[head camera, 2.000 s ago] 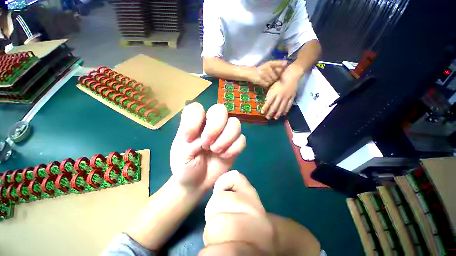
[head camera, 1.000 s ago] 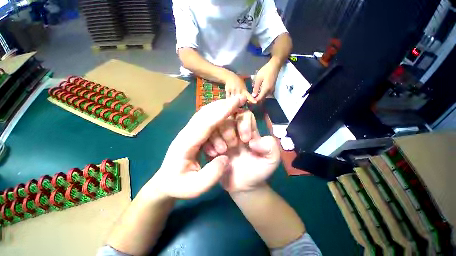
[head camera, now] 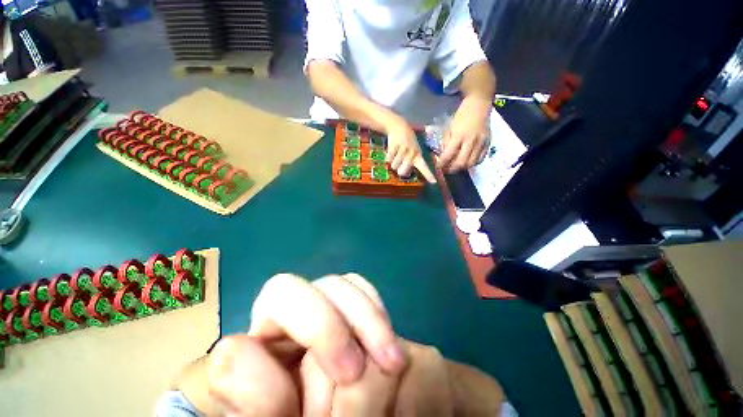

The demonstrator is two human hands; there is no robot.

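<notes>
My left hand (head camera: 252, 379) and my right hand (head camera: 411, 379) are clasped together at the bottom middle, fingers bent over each other. No object shows in them; the palms are hidden. In front left, rows of board assemblies with upright red rings (head camera: 102, 297) stand on a tan cardboard sheet (head camera: 122, 366). My hands touch no boards. Farther off, the orange-red fixture (head camera: 379, 188) holds green boards in its visible pockets; a facing person's hand partly covers it.
More ringed boards (head camera: 175, 159) stand on a back-left cardboard sheet (head camera: 277, 134). Stacked trays are at right (head camera: 644, 342) and far left (head camera: 49, 134). A black machine (head camera: 562, 171) stands right of the facing person (head camera: 383, 73), beside a red-brown mat (head camera: 481, 273).
My hands have come together into a clasp and moved lower in view. The facing person's hands have moved apart, one over the fixture and one right of it.
</notes>
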